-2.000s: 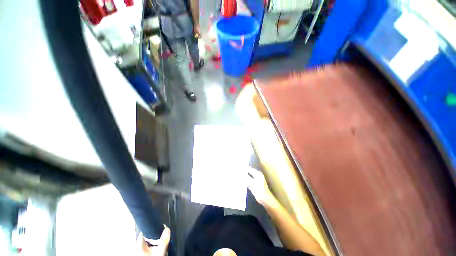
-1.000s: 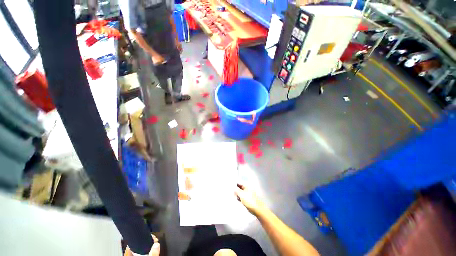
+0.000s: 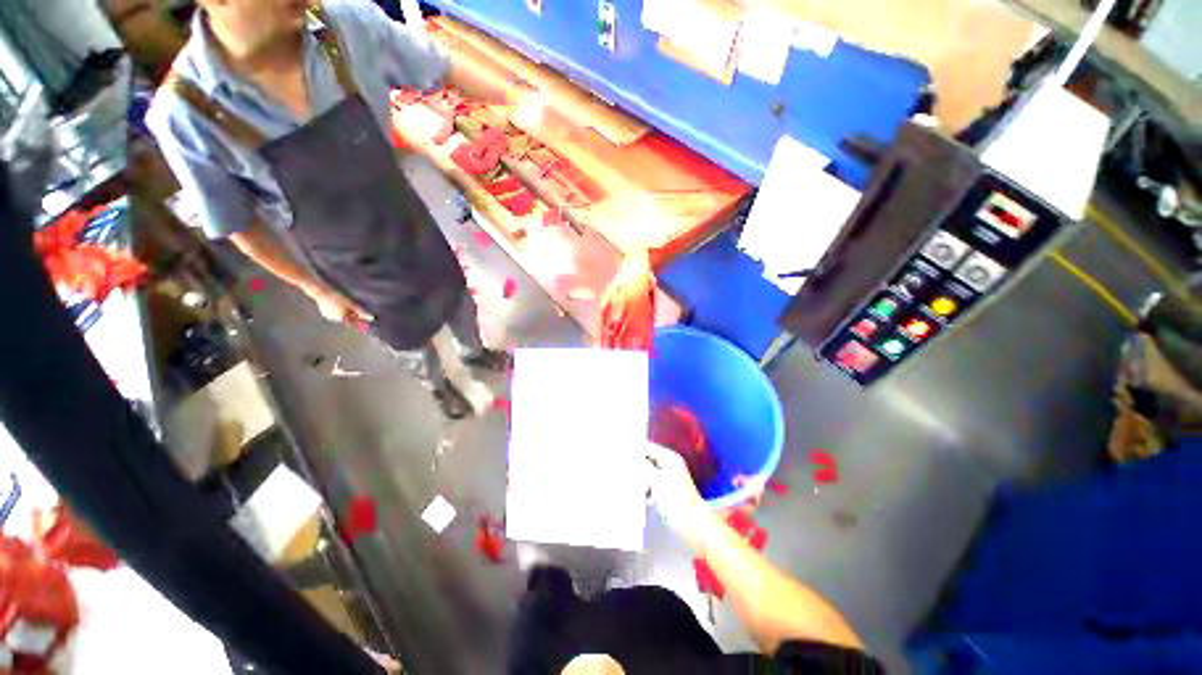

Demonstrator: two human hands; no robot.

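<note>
A long black roll (image 3: 145, 488) runs from the upper left edge down to the bottom, left of centre. Only a sliver of my left hand (image 3: 385, 662) shows at its lower end, against the roll; the rest is cut off by the bottom edge. My right hand (image 3: 668, 477) grips the right edge of a white sheet (image 3: 576, 448), held upright in front of my body. No print can be read on the sheet.
A person in an apron (image 3: 356, 211) stands ahead left. A blue bin (image 3: 758, 409) with red scrap is just beyond my right hand. A press bed (image 3: 699, 205) with red pieces, a control box (image 3: 943, 264), left-hand tables and floor scraps surround the aisle.
The press bed, bin and person are now much closer. The reddish-brown bed on the right has left view. The roll sits further left, and less of my left hand shows.
</note>
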